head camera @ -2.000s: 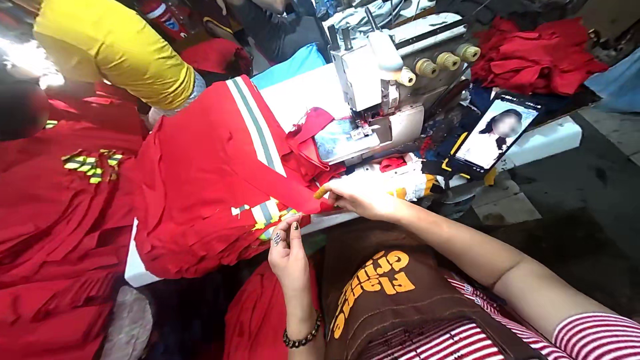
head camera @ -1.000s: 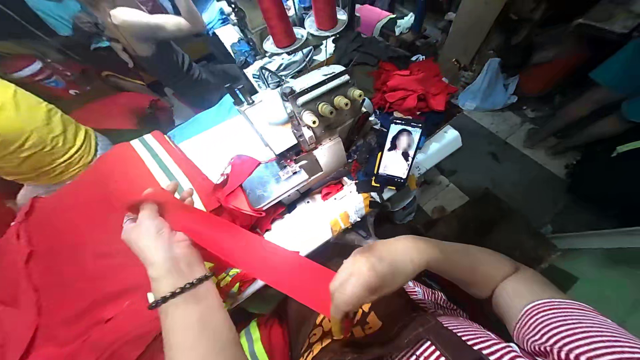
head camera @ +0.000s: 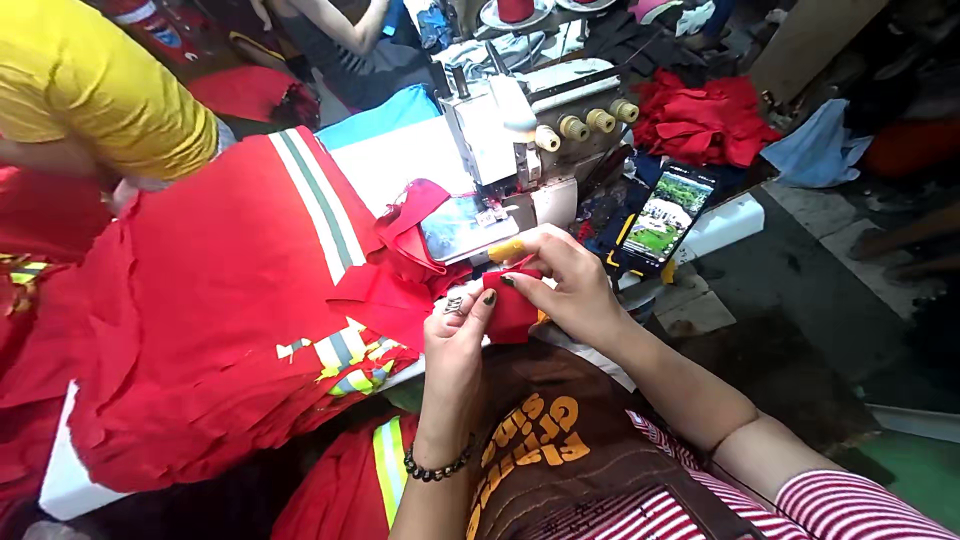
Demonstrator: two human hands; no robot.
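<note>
Between my two hands, a small folded piece of red fabric (head camera: pixel 513 309) is pinched just in front of an overlock sewing machine (head camera: pixel 517 135). My left hand (head camera: pixel 459 322) grips its left edge between thumb and fingers. My right hand (head camera: pixel 566 285) holds the top and right side, and a yellow covering wraps its index finger. Left of my hands lies a large stack of red fabric panels (head camera: pixel 202 300) with a reflective stripe (head camera: pixel 319 199). A loose red strip (head camera: pixel 409 225) rests by the machine's presser foot (head camera: pixel 491 216).
A phone (head camera: pixel 664 217) with a lit screen stands right of the machine. Behind it is a heap of red fabric scraps (head camera: pixel 697 120). A person in a yellow shirt (head camera: pixel 105 90) is at the left; another person (head camera: pixel 352 45) sits behind. Thread cones (head camera: pixel 515 9) stand at the back.
One second ago a long red strip was stretched between my hands; now they are close together by the machine on a folded red piece. The phone's picture has changed.
</note>
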